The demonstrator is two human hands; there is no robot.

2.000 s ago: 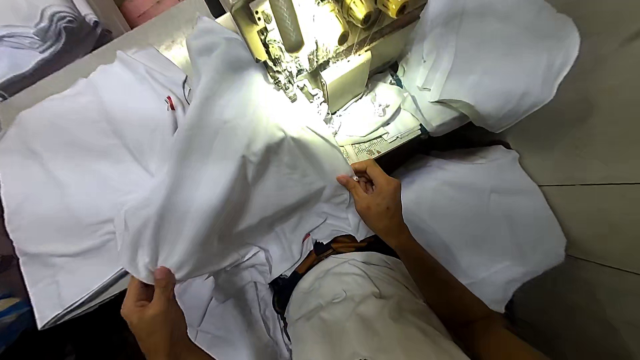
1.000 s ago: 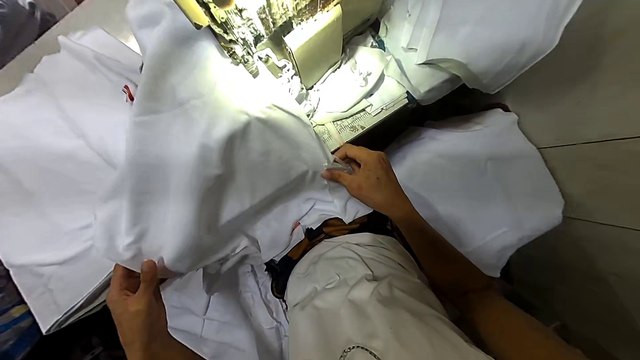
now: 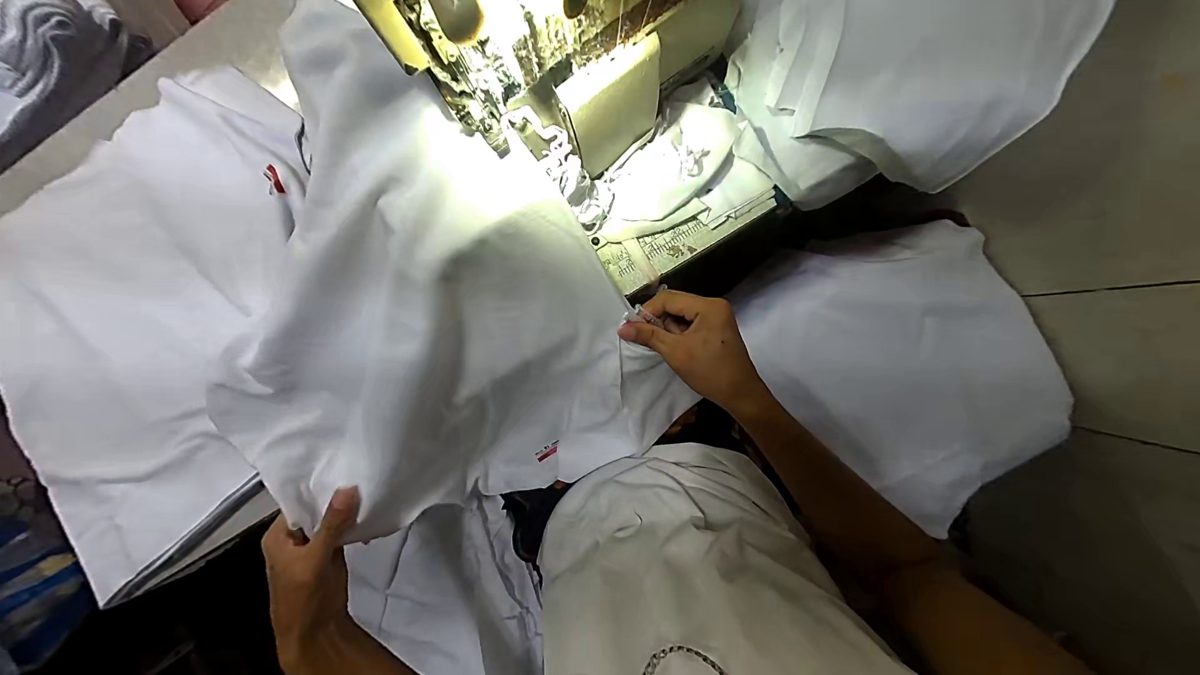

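A piece of white fabric (image 3: 422, 309) runs from the lit head of an industrial sewing machine (image 3: 562, 66) down toward my lap. At its lower left edge, my left hand (image 3: 314, 562) pinches the cloth between thumb and fingers. My right hand (image 3: 689, 342) grips the right edge of the same cloth, with a bit of clear material at the fingertips, just below the machine's front plate (image 3: 656, 253). A small red mark (image 3: 547, 452) shows near the lower edge of the cloth. The needle area is partly hidden by glare and fabric.
Another white fabric piece (image 3: 141, 309) with a red mark lies on the table at left. More white cloth hangs at upper right (image 3: 928, 84) and below it (image 3: 909, 366). Grey folded fabric (image 3: 56, 66) sits at the top left. White scraps (image 3: 684, 155) lie beside the machine head.
The lower part of the held cloth has shifted, and its red mark now shows more fully above my lap. Both hands keep their hold on the fabric.
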